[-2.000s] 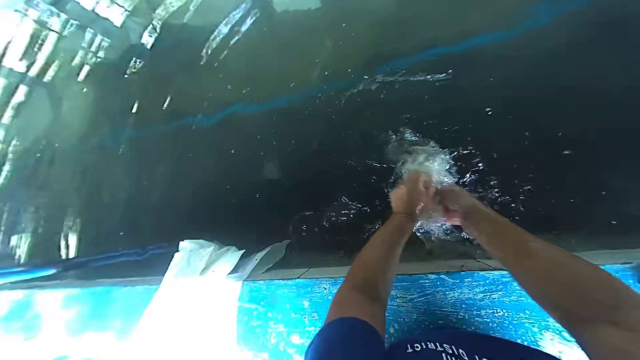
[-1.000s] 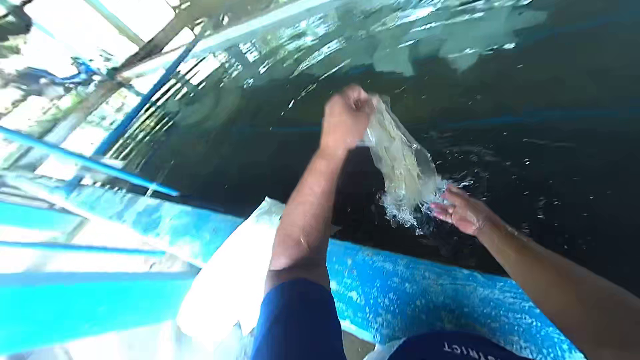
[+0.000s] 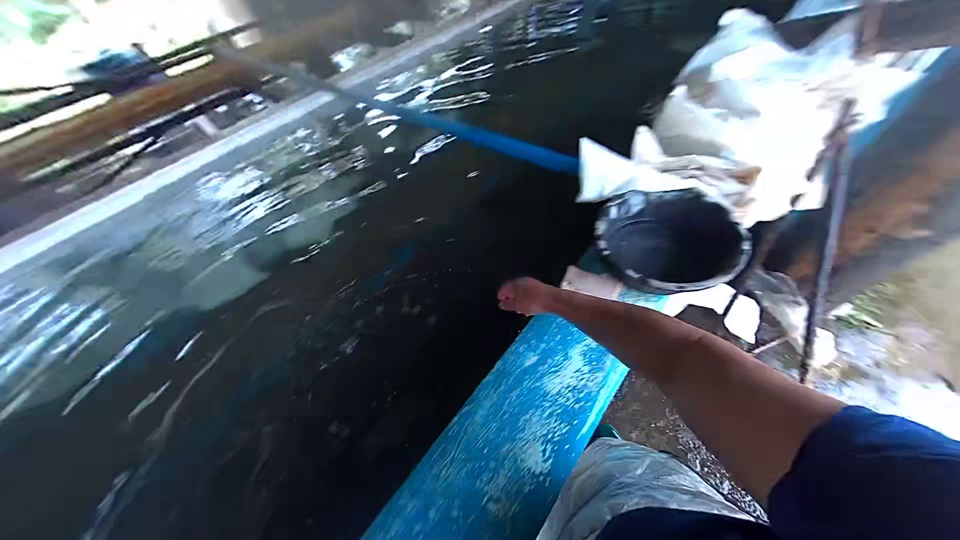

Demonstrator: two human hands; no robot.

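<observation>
My right hand [image 3: 525,295], blurred, reaches from the right over the dark water [image 3: 360,315], just past the inner edge of the blue-painted tank wall [image 3: 517,420]. Nothing plainly shows in it, and its fingers look curled; how far they are closed cannot be told. A black round tub [image 3: 675,240] sits on the wall beyond my forearm. Next to my wrist, a small pale block-like thing [image 3: 591,283] lies on the wall. My left hand is out of view.
White plastic sacks [image 3: 750,105] lie behind the tub. A blue pipe [image 3: 480,137] crosses the water. A thin pole [image 3: 825,247] stands at the right beside wet ground. The tank's far pale rim [image 3: 150,184] runs along the upper left.
The view has swung strongly to the right. The clear plastic bag that both hands were at one second ago is no longer seen in them. My left hand has left the view.
</observation>
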